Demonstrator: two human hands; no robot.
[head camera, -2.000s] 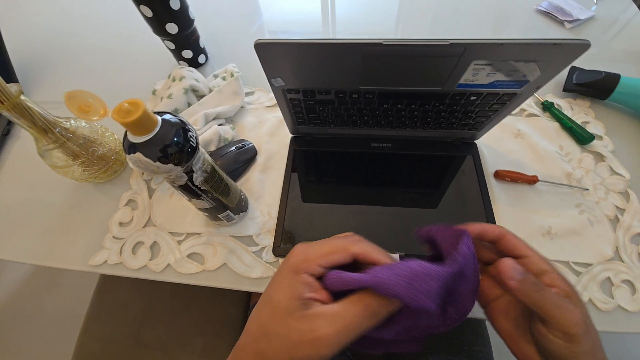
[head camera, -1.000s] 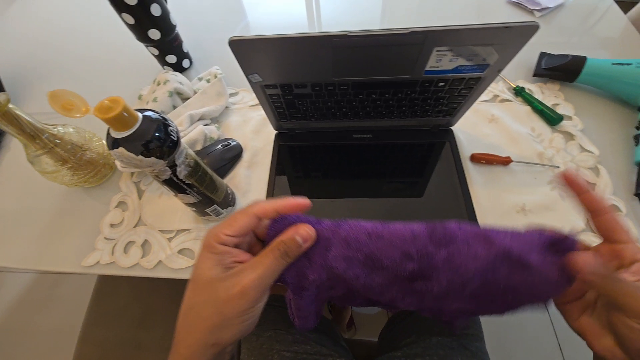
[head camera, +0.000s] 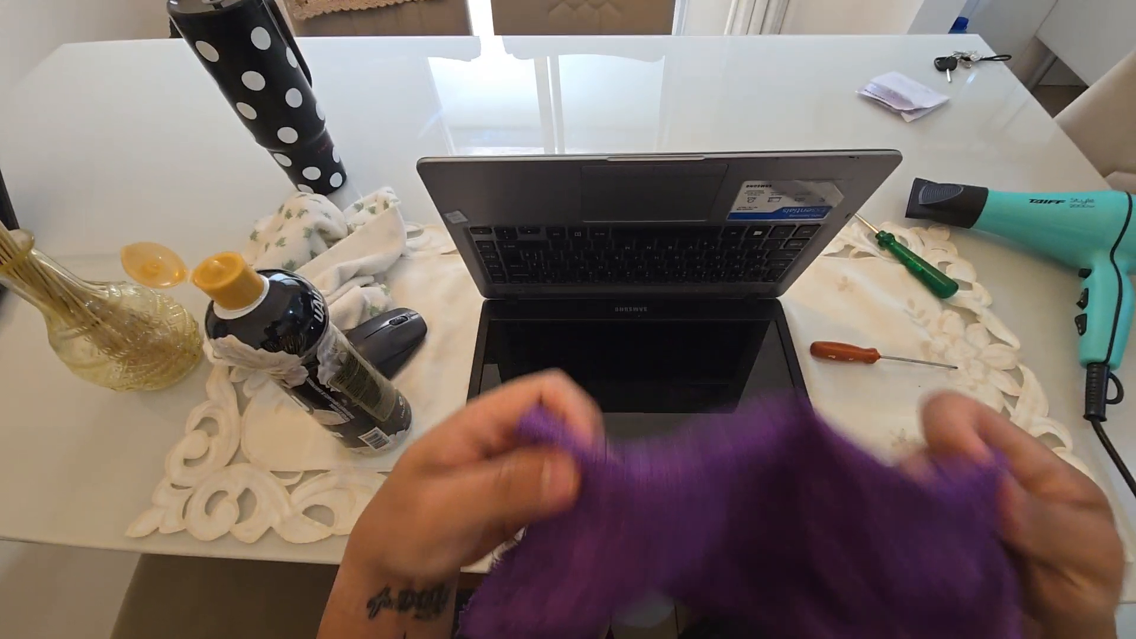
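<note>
A purple cloth (head camera: 763, 524), blurred by motion, hangs between my hands at the lower right. My left hand (head camera: 488, 479) pinches one corner between thumb and fingers, and my right hand (head camera: 1029, 506) grips the opposite side. Behind the cloth a Samsung laptop stands on a white cutwork table runner, its screen (head camera: 630, 355) lying flat towards me and its keyboard half (head camera: 639, 257) tilted up at the back. The cloth and my hands hide the screen's near edge.
Left of the laptop are a black bottle with its yellow flip cap raised (head camera: 311, 355), a mouse (head camera: 388, 340), a patterned cloth (head camera: 342, 248), a glass vase (head camera: 115, 333) and a polka-dot tumbler (head camera: 262, 98). At right lie a green-handled screwdriver (head camera: 919, 264), an orange-handled screwdriver (head camera: 848, 353) and a teal hair dryer (head camera: 1056, 222).
The purple cloth was bunched in my hands two seconds ago, then stretched out lengthwise; now it hangs wider between them. The view has shifted, showing more of the table's far side.
</note>
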